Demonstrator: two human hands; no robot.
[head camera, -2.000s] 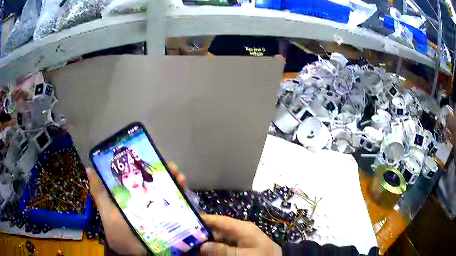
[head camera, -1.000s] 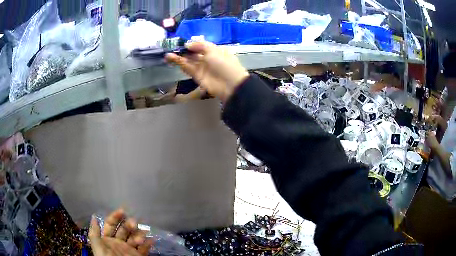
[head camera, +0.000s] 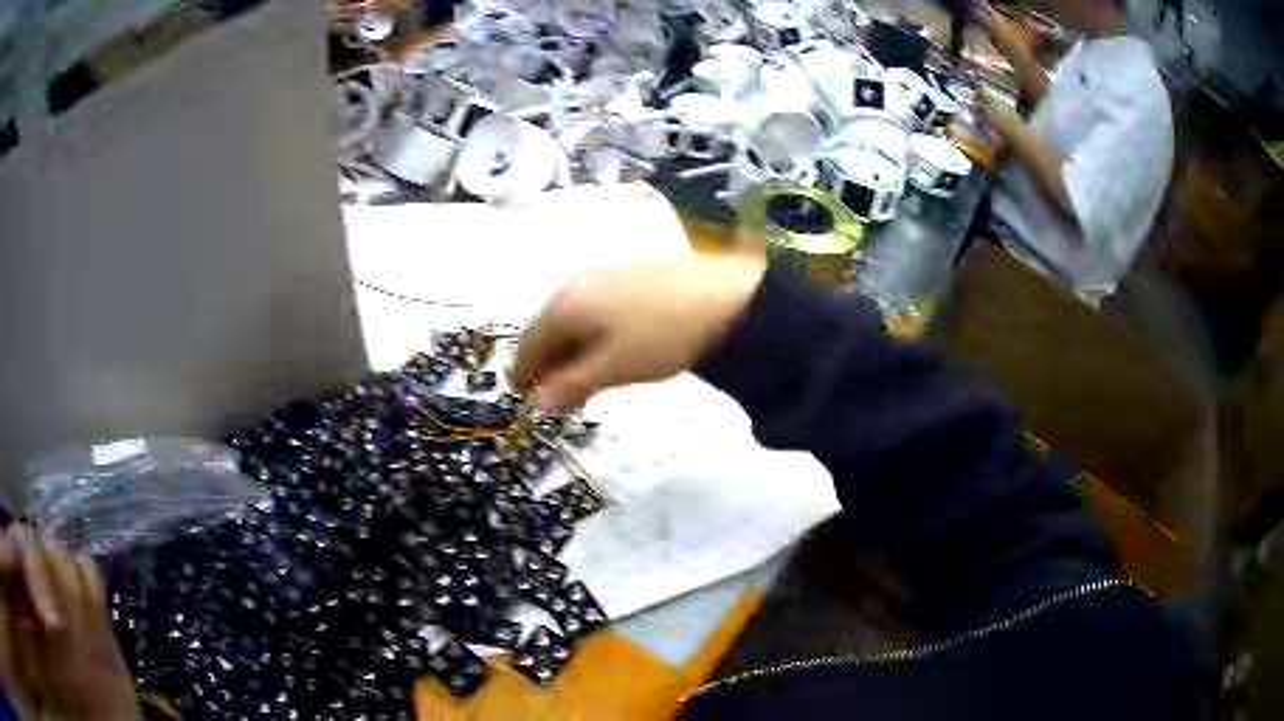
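A large heap of black LED boards (head camera: 366, 549) lies in front of me. Small wired boards with thin yellow and dark wires (head camera: 472, 423) lie at its upper right, partly on a white sheet (head camera: 676, 493). My right hand (head camera: 620, 331) is over these wired boards, fingers bent and pointing down at the wires. It is blurred, and whether it grips one cannot be told. My left hand (head camera: 57, 620) is at the left edge, cut off and slightly blurred, left of the heap, with fingers raised and nothing visible in it.
A grey divider panel (head camera: 169, 226) stands behind the heap, with a crinkled clear bag (head camera: 141, 486) at its foot. White camera housings (head camera: 789, 138) are piled at the back, beside a yellow-green tape roll (head camera: 831, 233). Another person's arm (head camera: 1035, 155) shows at upper right. Orange-yellow tabletop (head camera: 606, 676) shows at front.
The view has turned right and down. My right hand has come down from the shelf to the wired boards. The phone, first in my hands and then near the shelf, is out of view.
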